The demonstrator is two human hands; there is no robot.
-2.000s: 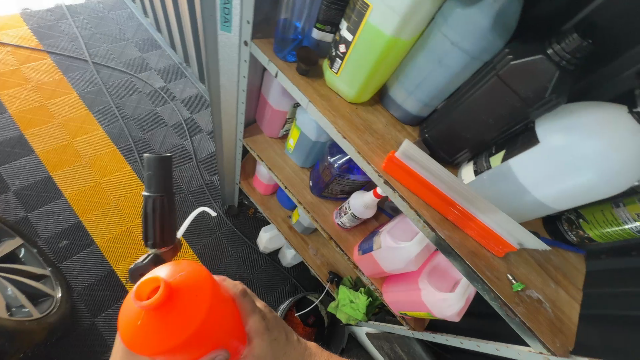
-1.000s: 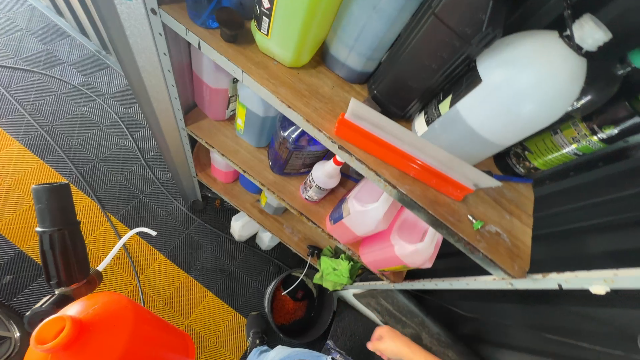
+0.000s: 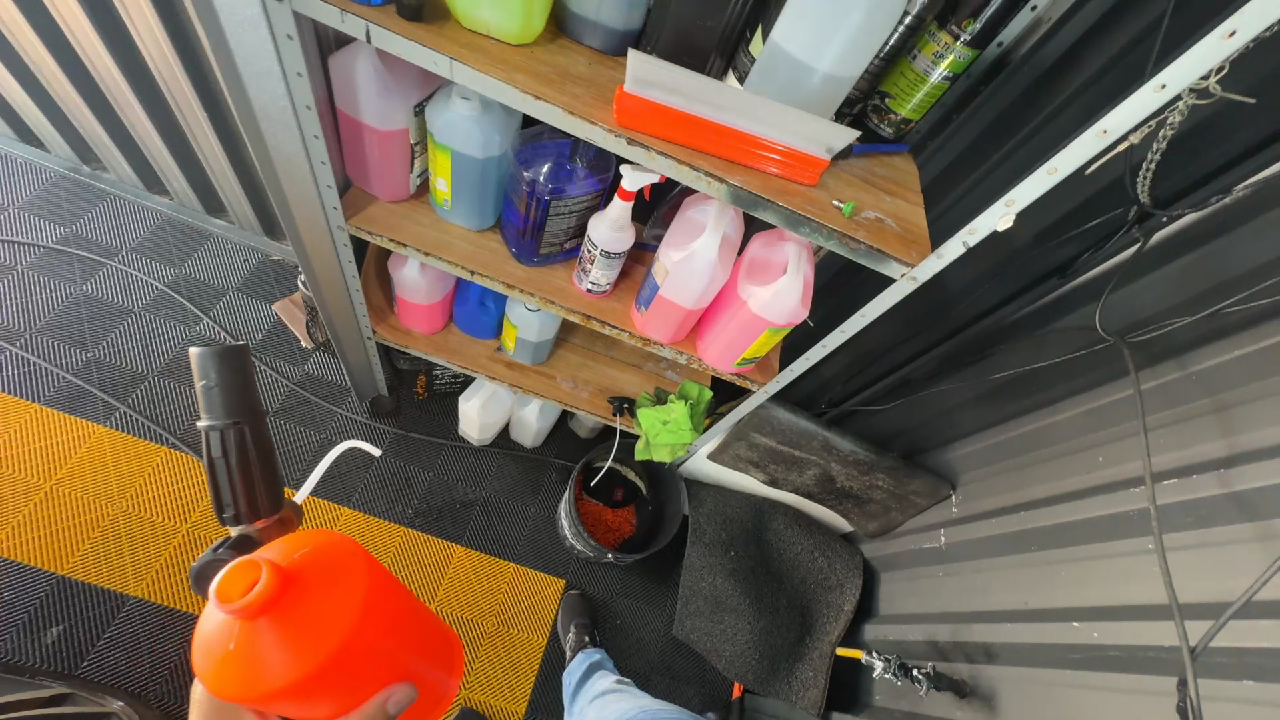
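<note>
My left hand is closed around the lower part of an orange plastic bottle, with its thumb on the near side. The bottle's mouth is uncapped and tilts up to the left. Just behind the neck is a black foam-gun head with a curved white dip tube sticking out to its right; what holds it is hidden. My right hand is out of the picture.
A metal shelf unit with wooden boards holds several jugs, a spray bottle and an orange squeegee. On the floor stand a black bucket and a dark mat. A green cloth hangs by the lowest shelf.
A hand that lay against the bottle's right side at first, then showed apart at the bottom edge, is now out of view. The view has swung to the right.
</note>
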